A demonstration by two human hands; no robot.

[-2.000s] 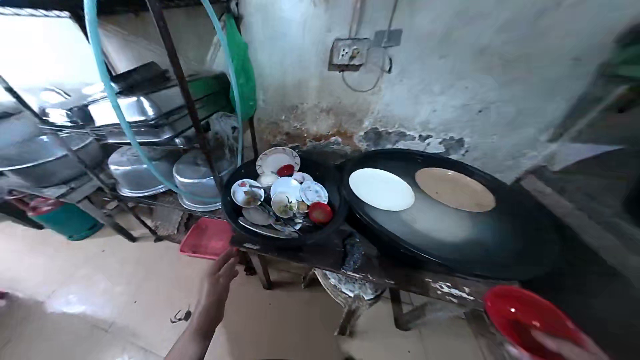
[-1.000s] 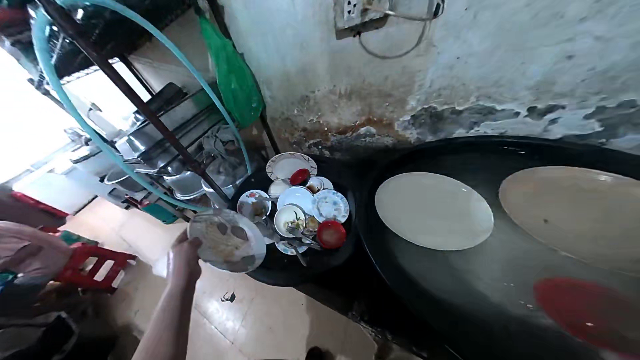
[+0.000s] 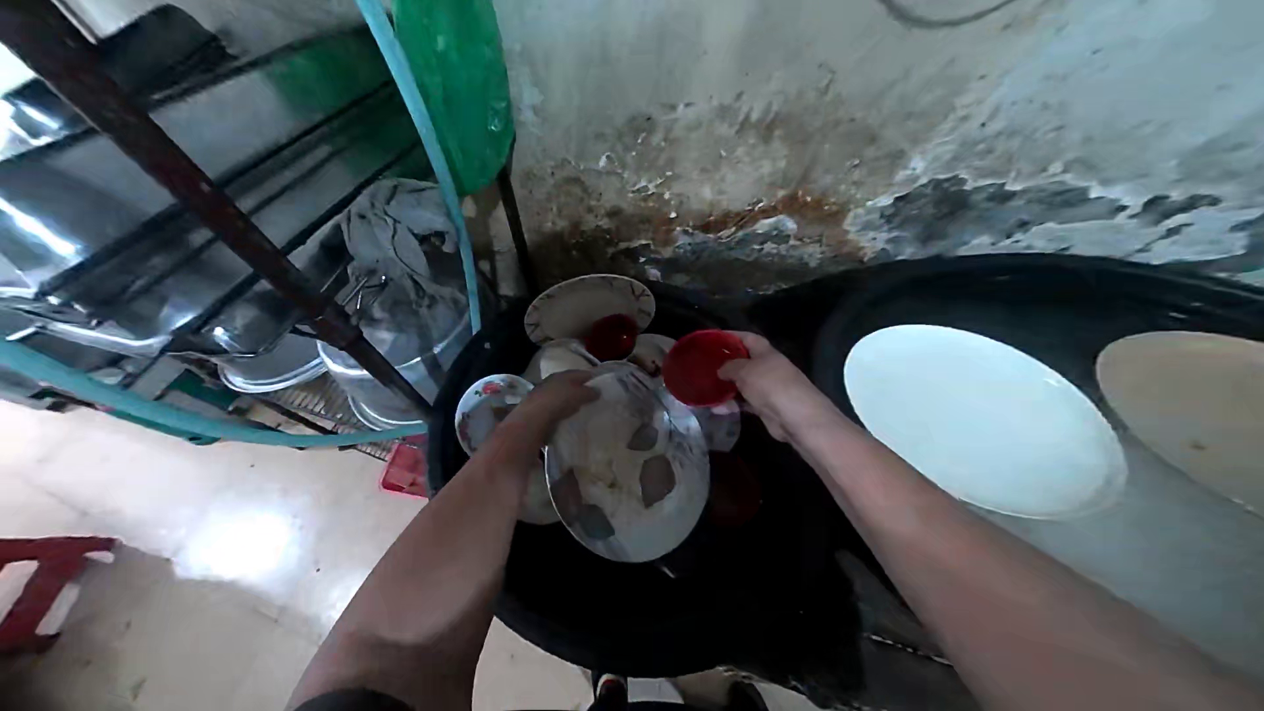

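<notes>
My left hand (image 3: 563, 397) grips the upper left rim of an oval plate (image 3: 622, 494) with dark patches, tilted over the dishes in a black tub (image 3: 592, 642). In my right hand (image 3: 765, 380) is a small red bowl (image 3: 703, 367), held by its right edge above the same pile. Around them lie a patterned plate (image 3: 583, 296), another red bowl (image 3: 612, 338) and a floral bowl (image 3: 484, 405). A white oval plate (image 3: 978, 420) and a beige oval plate (image 3: 1195, 405) rest in the larger black tub of cloudy water to the right.
A metal rack post (image 3: 197, 188) slants across the left, with metal pots and trays behind it. A pale blue hose (image 3: 434, 138) loops down beside a green plastic bag (image 3: 459, 89). The peeling wall (image 3: 810, 128) rises behind the tubs. A red stool (image 3: 49, 583) stands lower left.
Both hands have come together over the dish tub. The plate in my left hand has moved right, over the pile. My right hand, not visible one second ago, now holds a red bowl there.
</notes>
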